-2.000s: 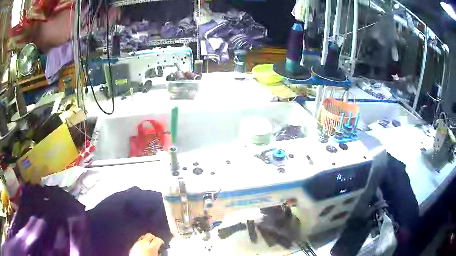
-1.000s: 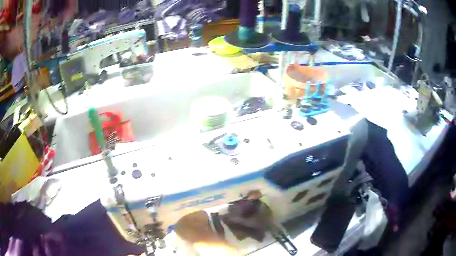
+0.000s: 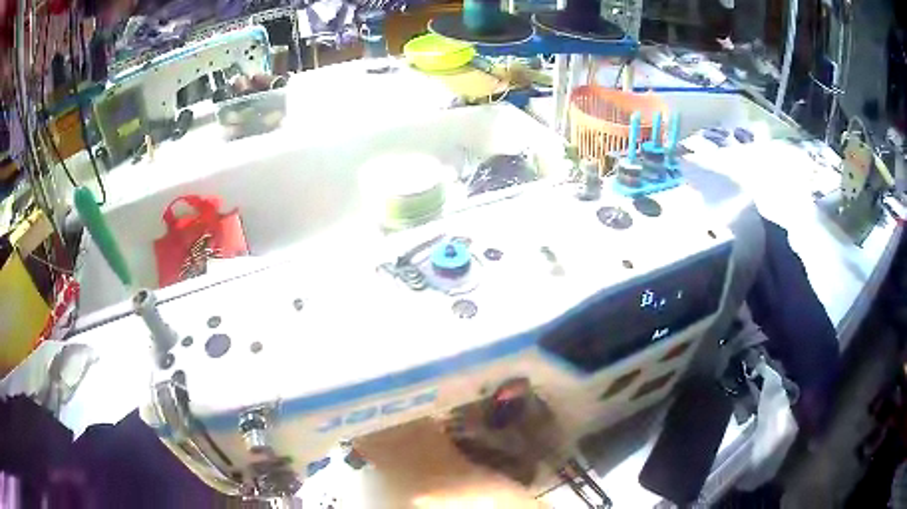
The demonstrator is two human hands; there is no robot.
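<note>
The white sewing machine head (image 3: 438, 328) with a blue stripe lies across the lower half. Dark purple cloth (image 3: 134, 462) lies at the lower left, cut off by the bottom edge. My right hand (image 3: 428, 469) is blurred and overexposed at the bottom, below the machine arm, its fingers not distinct. Dark brown scraps (image 3: 507, 427) are just beyond and right of it; contact or grip cannot be told. A dark looped metal tool (image 3: 579, 485) lies right of the hand. My left hand is not in view.
A green-handled tool (image 3: 102, 234) stands at the machine's left end. The white trough (image 3: 308, 184) behind holds a red bag (image 3: 202, 239) and a pale stacked cylinder (image 3: 411, 191). A flat black rectangle (image 3: 689, 437) and dark cloth (image 3: 796, 318) are at right. An orange basket (image 3: 612, 124) stands behind blue pegs.
The view has shifted right and closer to the machine. The hand seen by the cloth at lower left is gone there; my right hand has come in under the machine arm by the scraps.
</note>
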